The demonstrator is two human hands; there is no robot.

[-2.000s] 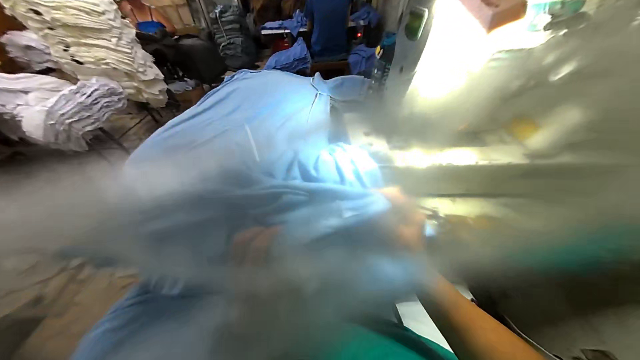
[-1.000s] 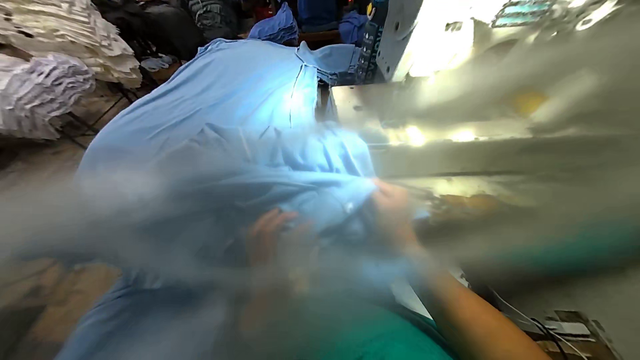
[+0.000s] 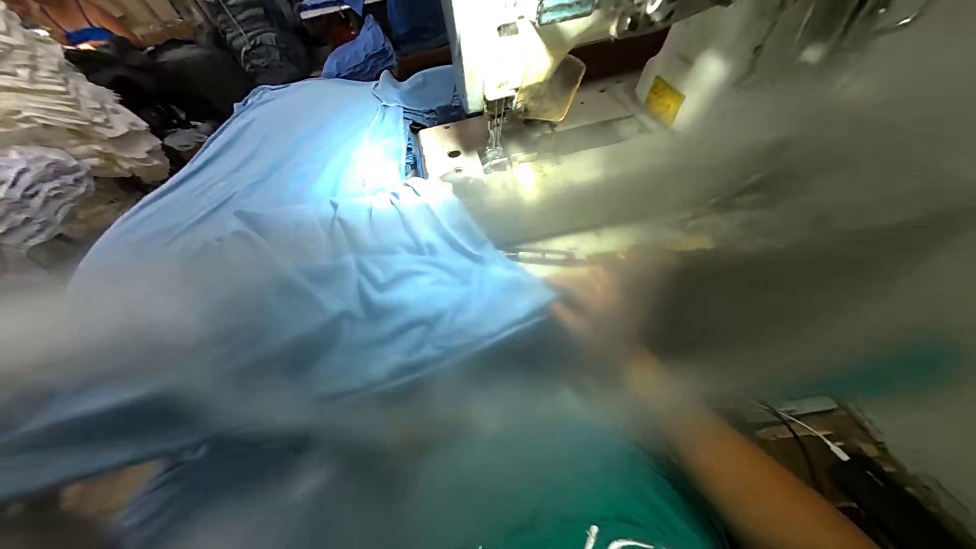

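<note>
Light blue knit fabric (image 3: pixel 366 267) lies bunched and draped over the left side of a sewing machine's bed and hangs toward my lap. My right hand (image 3: pixel 595 301), blurred by haze, grips the fabric's right corner below the needle area. The needles and presser foot (image 3: pixel 496 152) of the sewing machine (image 3: pixel 549 191) stand above the bed, apart from the fabric's near fold. My left hand cannot be made out; haze and cloth cover the lower middle of the view.
Stacks of cream cloth (image 3: pixel 69 99) and a white bundle (image 3: pixel 38 194) are at the left. Dark bundles (image 3: pixel 252 38) and blue cloth (image 3: pixel 362 49) lie behind. At lower right are cables (image 3: pixel 816 438) and a black device (image 3: pixel 884 488).
My right hand has moved to the right with the fabric's corner, and the cloth there looks more spread. My left hand, seen on the fabric earlier, is no longer discernible. The view has shifted.
</note>
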